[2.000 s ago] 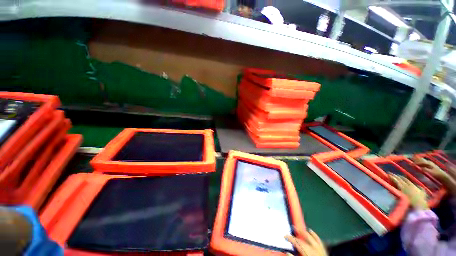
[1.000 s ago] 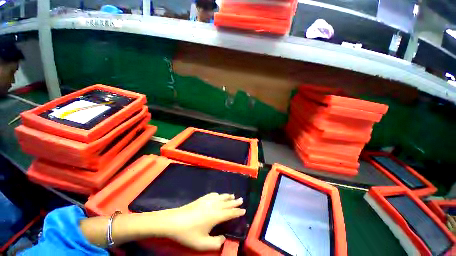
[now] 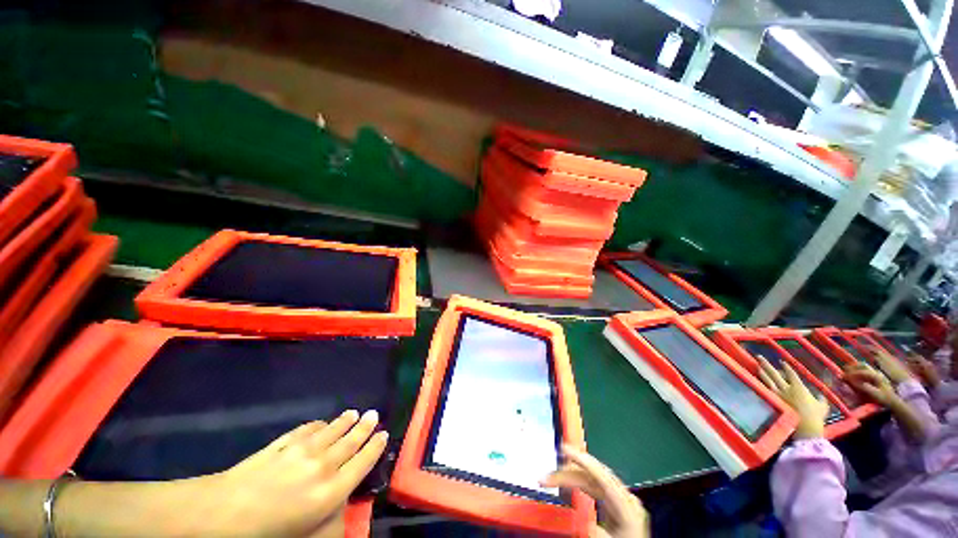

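Note:
The tablet under test point(image 3: 494, 405) lies upright in its orange foam tray point(image 3: 417, 462) in front of me, its screen lit whitish with small marks. My right hand point(image 3: 601, 489) is at the tray's lower right corner, fingers over the screen's lower right edge; it holds nothing. The larger dark tablet point(image 3: 210, 399) lies sideways and unlit on an orange tray point(image 3: 63, 405) at the left. My left hand point(image 3: 305, 473) rests flat on its lower right part, fingers slightly spread, a bracelet on the wrist.
A second dark tablet point(image 3: 294, 275) in an orange tray lies behind. Orange trays are stacked at the back centre point(image 3: 557, 215) and far left point(image 3: 53, 252). A white-edged tray point(image 3: 699, 389) stands right, then a row of trays with coworkers' hands point(image 3: 795, 397) and pink sleeves.
The view has swung right since one second ago, so things sit further left and the coworkers' hands show again. My right hand has come back into view at the lit tablet; my left stays on the dark one.

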